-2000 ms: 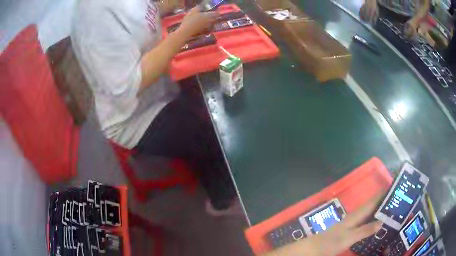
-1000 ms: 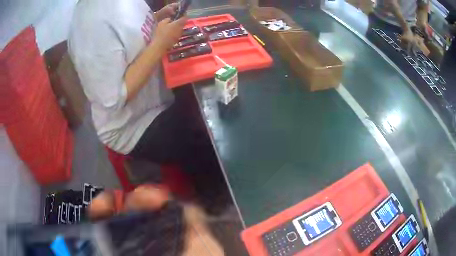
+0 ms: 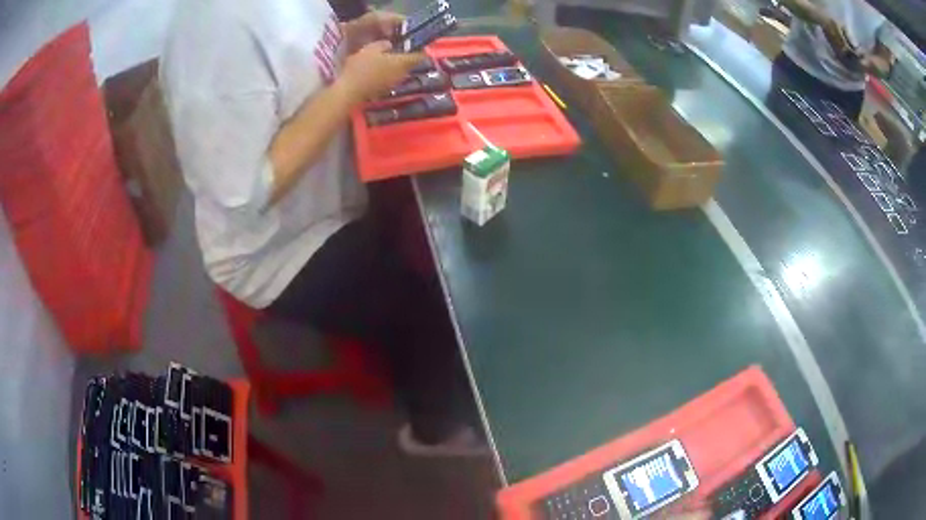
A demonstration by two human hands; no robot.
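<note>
A red-orange phone tray (image 3: 726,411) lies on the green bench at the bottom right, cut off by the frame edge. A keypad phone with a lit blue-and-white screen (image 3: 652,481) lies across its left part. Two more lit keypad phones, an upper one (image 3: 786,465) and a lower one (image 3: 818,505), lie at its right. A blurred sliver of skin at the bottom edge, between the phones, seems to be fingertips of my left hand (image 3: 699,510); its hold is hidden. My right hand is not in view.
A seated person at upper left holds phones over another red tray (image 3: 411,152). A drink carton (image 3: 484,187) stands near the bench edge. Brown boxes (image 3: 685,183) lie beyond. A crate of handsets (image 3: 240,447) is at lower left, stacked red trays (image 3: 76,203) above. A yellow stick (image 3: 854,475) lies at right.
The large blurred hand and phone at lower left have left the view, uncovering the crate. Skin shows at the bottom edge by the tray phones. The view has shifted slightly.
</note>
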